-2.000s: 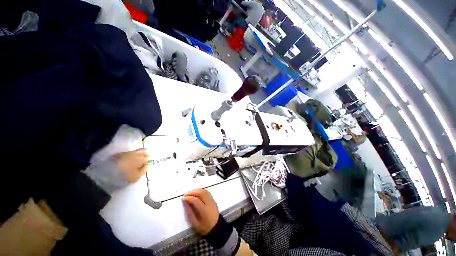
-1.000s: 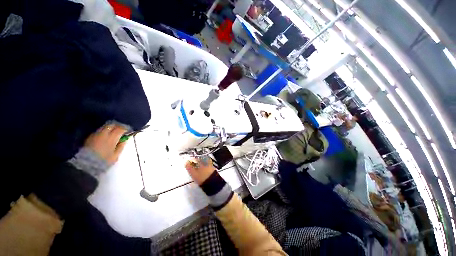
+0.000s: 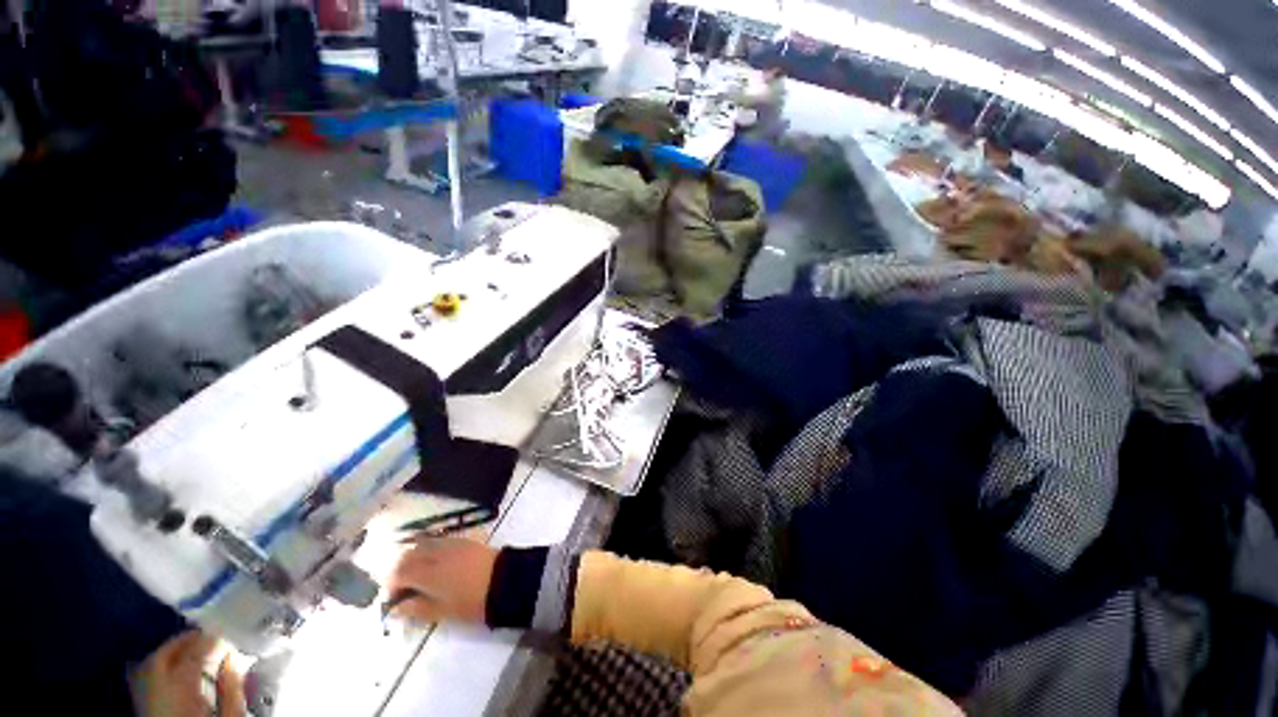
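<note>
The white sewing machine [image 3: 323, 406] with blue stripe and black band lies across the left half. My right hand [image 3: 442, 580] is beside the lit needle area, under the left end of the head; its fingertips are bright and blurred, so any hold cannot be told. My left hand [image 3: 189, 678] is at the bottom left, partly cut off and overexposed, on the other side of the needle area. A navy garment [image 3: 63, 602] lies beside it at the left edge. The presser foot is not clear in the glare.
A tray [image 3: 648, 446] with tangled white strands [image 3: 606, 395] sits right of the machine. A large navy and checked heap [image 3: 897, 490] fills the right. A white trough [image 3: 210, 280] is behind the machine. Olive bundles [image 3: 687, 231] and blue bins [image 3: 526, 144] stand further back.
The view has turned right, showing more of the heap. My left hand has come nearer the needle area; the green item seen in it before no longer shows. My right hand stays near the head.
</note>
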